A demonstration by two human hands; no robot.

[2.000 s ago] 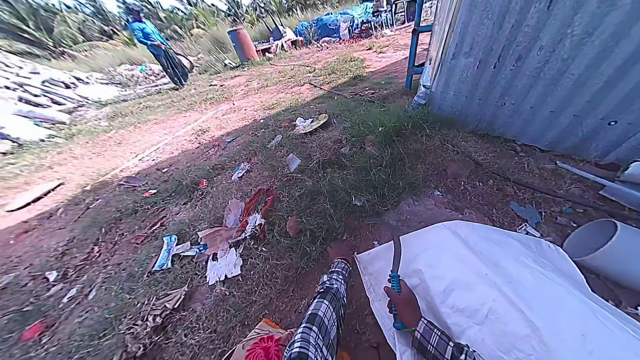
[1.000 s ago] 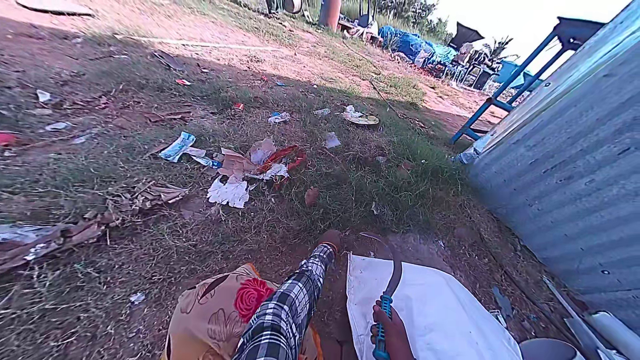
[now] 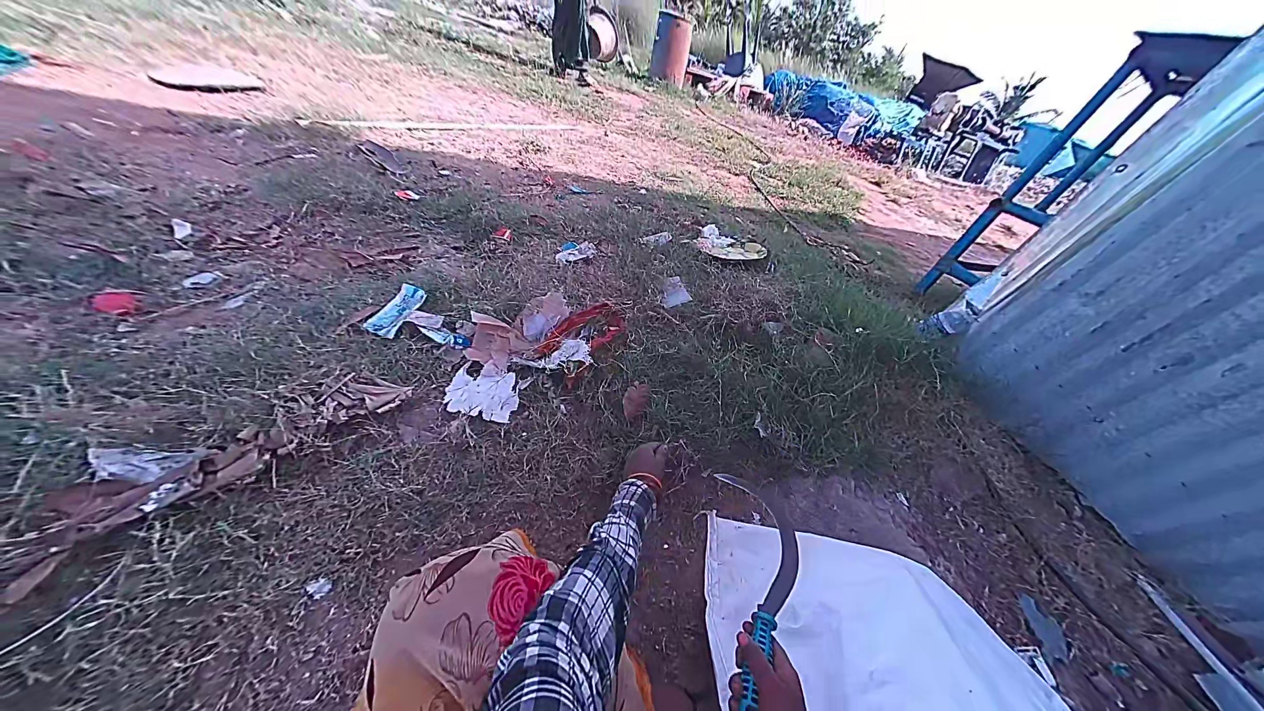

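My right hand (image 3: 765,676) is closed around the blue-green handle of a sickle (image 3: 785,563), whose curved blade points up and curls left over the edge of a white sheet (image 3: 869,622). My left hand (image 3: 648,460), at the end of a checked sleeve, reaches down to the ground at the edge of the grass (image 3: 829,365), left of the blade tip. Its fingers are hard to make out, and whether they grip any grass cannot be told. Patterned cloth with a red rose (image 3: 519,597) covers my knee beside the left sleeve.
A corrugated metal wall (image 3: 1136,395) rises on the right, with a blue metal frame (image 3: 1027,197) behind it. Paper and plastic scraps (image 3: 484,392) and dry leaves (image 3: 365,395) litter the ground ahead and left. Farther back are a person's legs (image 3: 570,39), a rusty drum (image 3: 671,47) and blue tarpaulin (image 3: 820,99).
The view has swung left and the sickle stays in my right hand. My left hand remains low by the grass. The distant person, seen nearly whole two seconds ago, now shows only at the legs.
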